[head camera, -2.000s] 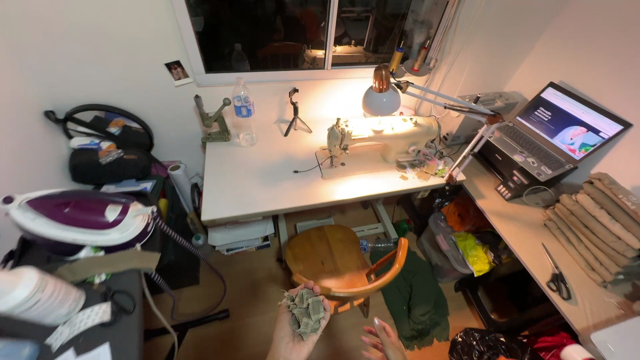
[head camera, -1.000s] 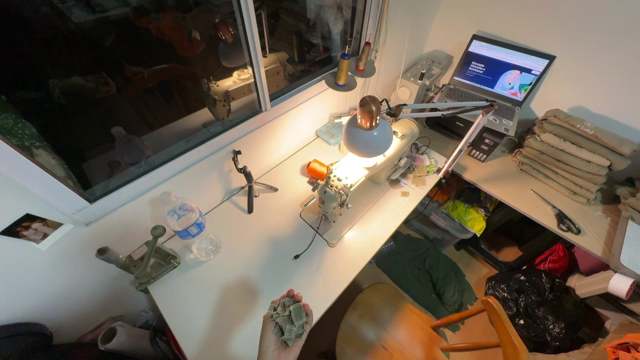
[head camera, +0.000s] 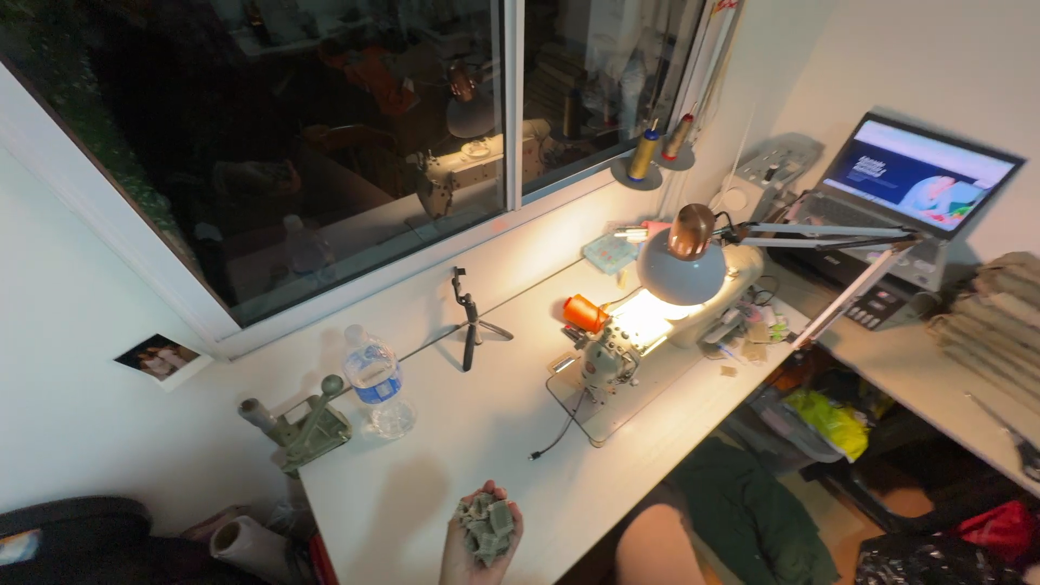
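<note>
My left hand (head camera: 479, 540), palm up near the front edge of the white table (head camera: 422, 479), holds a bunch of small grey-green fabric pieces (head camera: 487, 524). Beyond it on the table is a sewing machine (head camera: 609, 357) with a glass or clear plate under its head. A desk lamp (head camera: 682, 264) lights the machine. An orange thread spool (head camera: 585, 313) stands behind the machine's head. A cable (head camera: 556, 439) with a plug lies on the table between my hand and the machine. My right hand is out of view.
A small tripod (head camera: 470, 325), a plastic water bottle (head camera: 374, 378) and a green metal hand press (head camera: 313, 435) stand on the left part of the table. At the right are an open laptop (head camera: 910, 187), stacked folded fabric (head camera: 995, 325) and scissors (head camera: 1007, 431). Dark green cloth (head camera: 747, 512) lies below.
My left hand, still holding the fabric pieces, has come over the table from beside the wooden chair. My right hand, seen two seconds ago, has left the view. The view has turned and moved closer.
</note>
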